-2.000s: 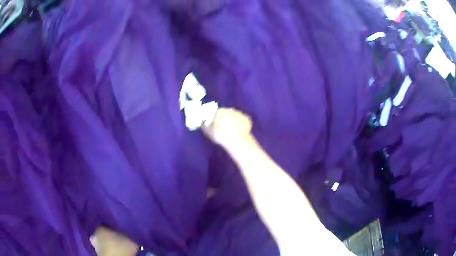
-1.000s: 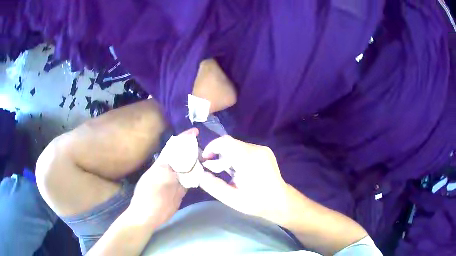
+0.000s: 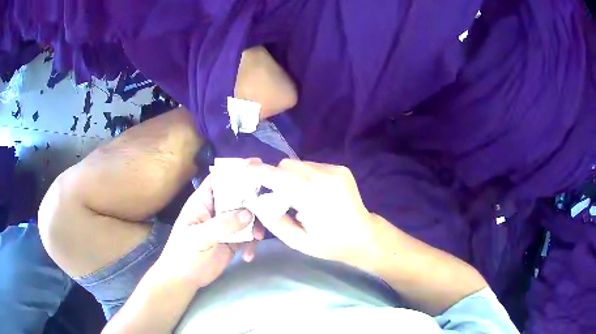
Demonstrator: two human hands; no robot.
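My left hand [image 3: 212, 235] holds a small stack of white paper tickets [image 3: 229, 186] in front of my belly, its thumb pressed on them. My right hand [image 3: 320, 209] is beside it and grips the right side of the tickets with its fingertips; overexposure hides where one slip ends and another starts. A separate white ticket [image 3: 245, 115] with thread ends lies on the purple cloth [image 3: 366, 72] by my knee, just above the hands. The cloth is draped over my lap and spreads up and to the right.
My bare leg [image 3: 124, 176] in denim shorts is at left. Dark scraps lie on the pale floor [image 3: 59, 111] at upper left. Blue fabric [image 3: 29, 274] shows at the lower left edge. A small white label [image 3: 500, 220] and white strips [image 3: 580, 207] are at right among purple cloth.
The right hand has come back from the purple cloth to the lap and met the left hand. Since the middle frame, the tickets are spread flatter between the hands.
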